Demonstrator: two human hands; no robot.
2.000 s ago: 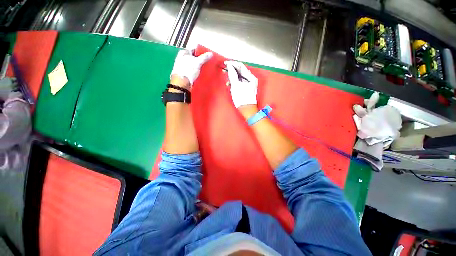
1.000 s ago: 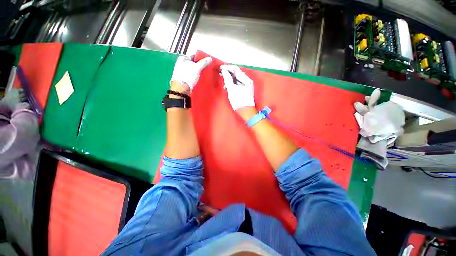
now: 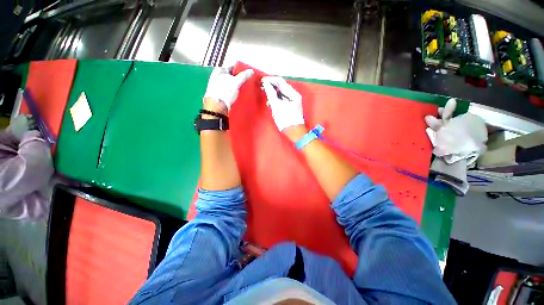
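The red mat (image 3: 280, 173) lies over the green mat (image 3: 161, 125) and reaches down to my lap. Its upper left corner is raised. My left hand (image 3: 225, 87), in a white glove, grips that raised corner near the bench's far edge. My right hand (image 3: 283, 102), in a white glove with a light blue wrist strap, is just right of it over the red mat. It holds a slim dark tool, pen or tweezers, mostly hidden by the fingers. The tool's tip is too small to make out.
The conveyor (image 3: 286, 44) runs beyond the bench. Power boards (image 3: 453, 41) sit at upper right. White spare gloves (image 3: 458, 137) lie at the bench's right end. A paper note (image 3: 81, 111) lies at left. A black red-lined tray (image 3: 110, 250) is at lower left. Another person's sleeve (image 3: 27, 173) shows at far left.
The whole view has shifted slightly. My right hand has moved slightly left and down relative to the first frame. My left hand keeps its grip on the mat corner.
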